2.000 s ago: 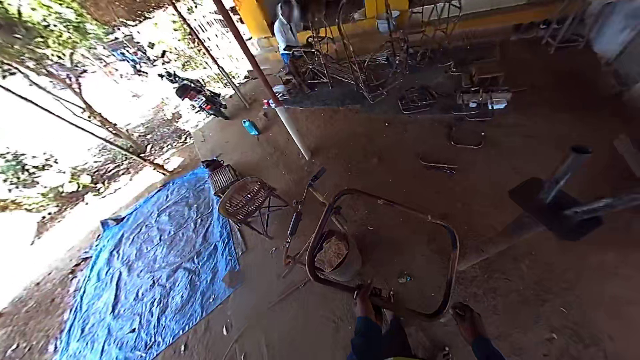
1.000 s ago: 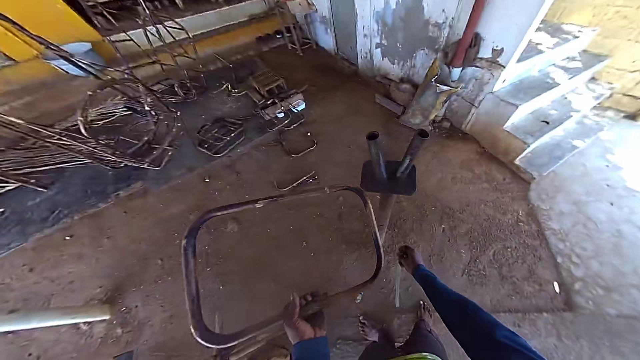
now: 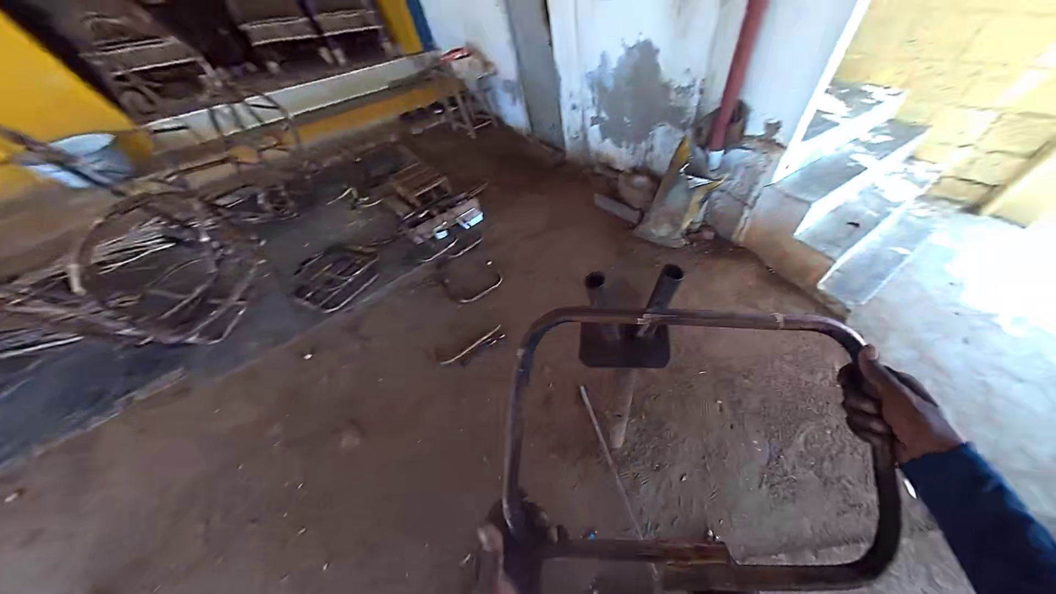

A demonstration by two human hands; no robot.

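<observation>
A brown rounded rectangular frame of bent cane or rod (image 3: 709,318) fills the lower right, its far side passing over a metal stand. My right hand (image 3: 895,408) grips the frame's right side near the upper corner. Around the lower left corner closes my left hand (image 3: 516,540), blurred and partly cut off by the bottom edge. The near side shows an overlapped, thicker stretch. Beyond and below the frame stands the metal post with a dark plate (image 3: 624,351) and two open tubes angled upward.
A thin rod (image 3: 609,454) lies on the dirt floor by the post. Farther off are small bent frames (image 3: 474,285), a wooden item (image 3: 425,194), and a heap of cane hoops and sticks (image 3: 157,272) at left. Concrete steps (image 3: 858,206) rise at the right; a red pipe (image 3: 738,74) runs down the wall.
The view has swung far to the right. My right hand, off the frame one second ago, now grips its right side. The frame now overlaps the metal stand in view.
</observation>
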